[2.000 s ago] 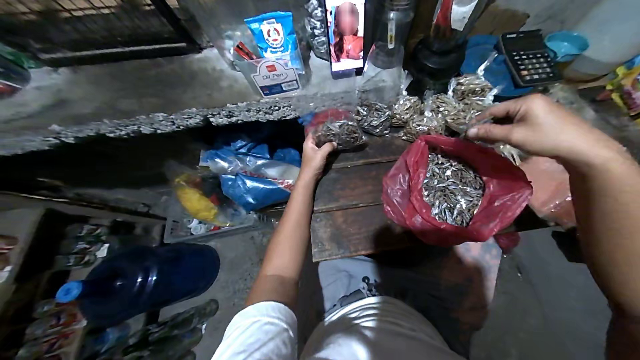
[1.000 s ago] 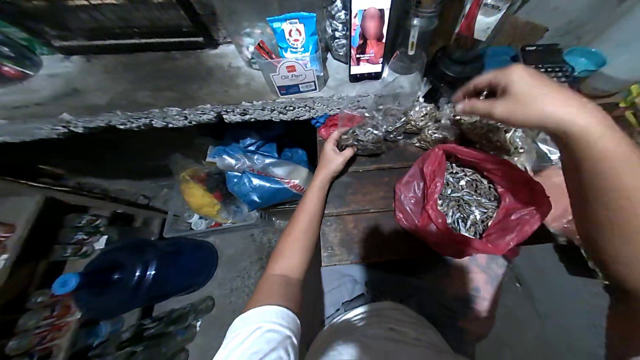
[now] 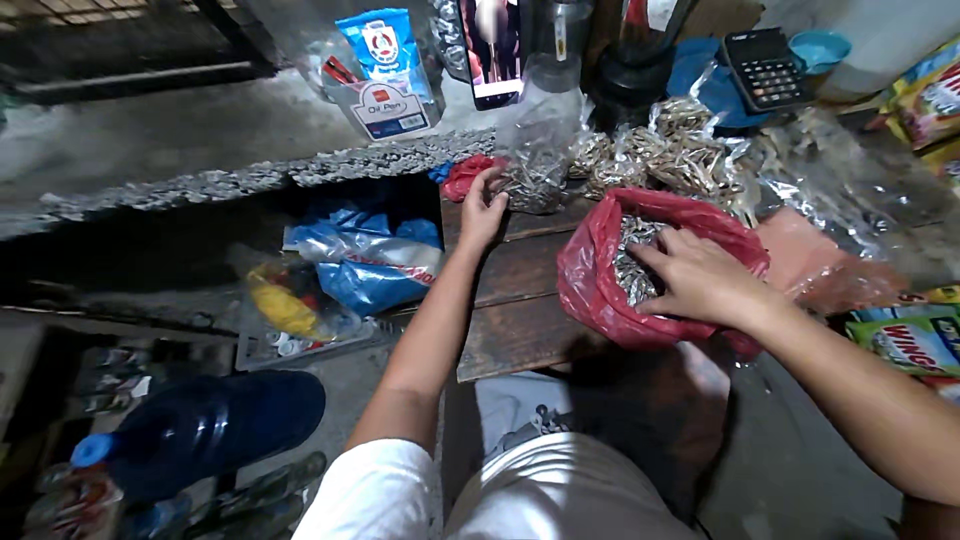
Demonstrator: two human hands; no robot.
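Observation:
My left hand (image 3: pixel 484 206) rests at the left side of a clear plastic bag of small dried fish (image 3: pixel 534 180), fingers curled against it, on the dark wooden planks (image 3: pixel 517 270). A crumpled red plastic bag (image 3: pixel 465 177) lies just left of those fingers. My right hand (image 3: pixel 694 277) reaches into an open red plastic bag (image 3: pixel 592 289), its fingertips among loose dried fish (image 3: pixel 636 255); whether they grip any is hidden. Several filled clear bags of dried fish (image 3: pixel 660 157) stand behind the red bag.
Along the back are a concrete ledge (image 3: pixel 187 150), a plastic holder (image 3: pixel 390 112), a phone (image 3: pixel 491 52), a glass jar (image 3: pixel 559 45) and a calculator (image 3: pixel 766 67). Blue plastic bags (image 3: pixel 375 255) lie left of the planks, a large blue water bottle (image 3: pixel 217 427) lower left. Detergent packets (image 3: pixel 911 345) lie at right.
My right hand has come down from above the filled clear bags into the open red bag. My left hand remains by the clear bag of fish.

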